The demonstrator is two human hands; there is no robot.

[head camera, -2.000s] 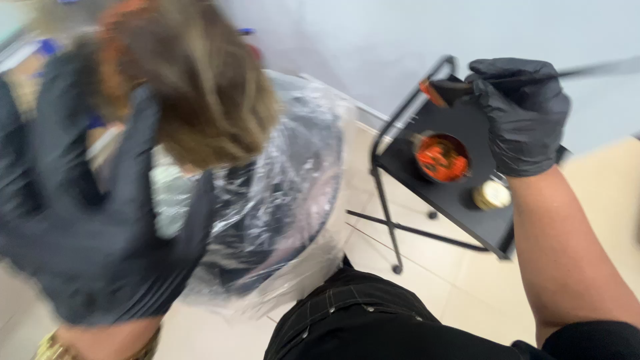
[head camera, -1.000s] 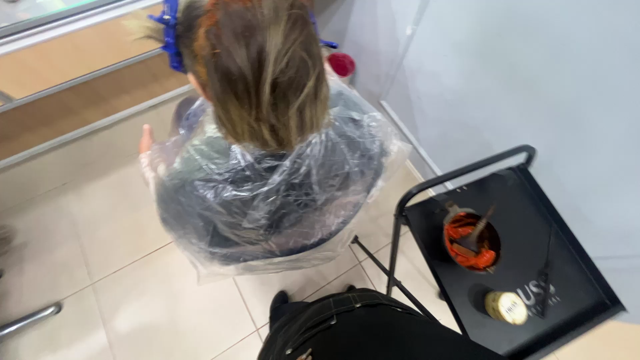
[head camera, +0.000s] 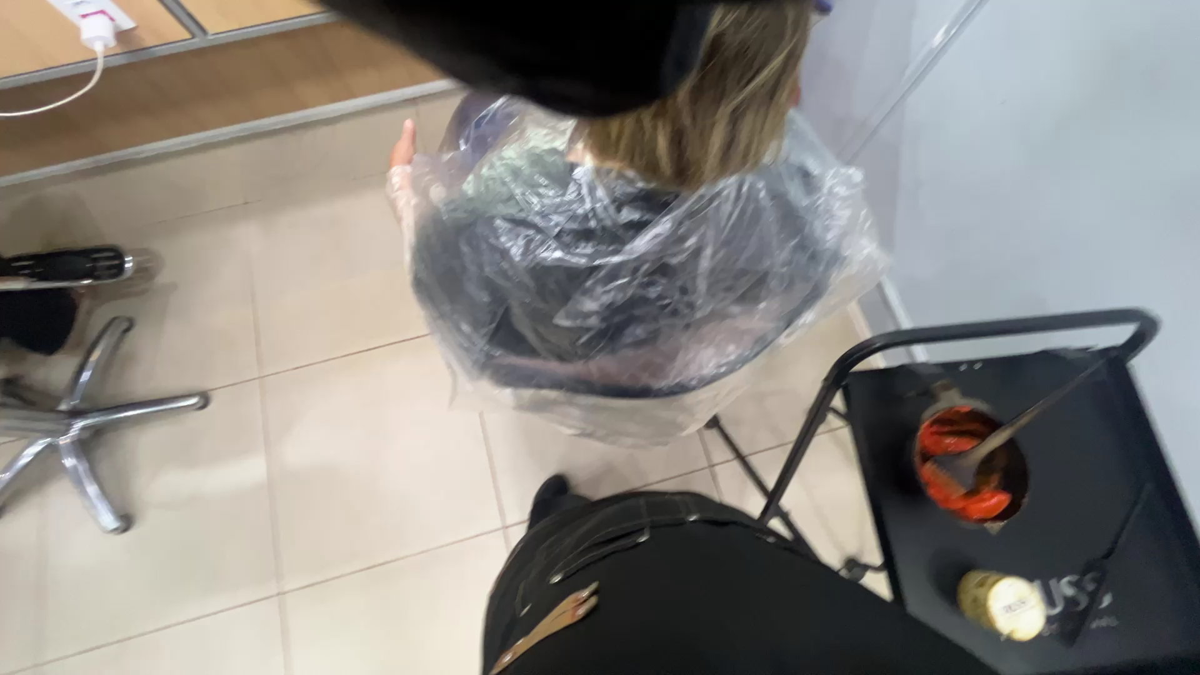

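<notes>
Neither of my hands can be made out. A large blurred black shape (head camera: 562,47) crosses the top, close to the camera; whether it is a sleeve or a glove I cannot tell. It hides most of a seated person's head, leaving the lower hair (head camera: 712,122) showing. A clear plastic cape (head camera: 619,272) covers that person's shoulders and back. At right, a bowl of orange-red paste (head camera: 975,506) holds a tint brush (head camera: 1017,427), its handle leaning up right. A jar with a pale lid (head camera: 1003,605) and what looks like a black tail comb (head camera: 1092,591) lie below it.
The black trolley (head camera: 900,544) has a tubular handle (head camera: 994,328) beside the grey wall (head camera: 1050,187). A chrome chair base (head camera: 70,427) stands on the tiled floor (head camera: 347,450) at left. A white plug and cable (head camera: 97,33) are at the upper left wood panel.
Two seconds ago both gloved hands showed, the right one with a brush; one second ago neither did. The bowl's brush handle now points up right, and the black shape has come over the head.
</notes>
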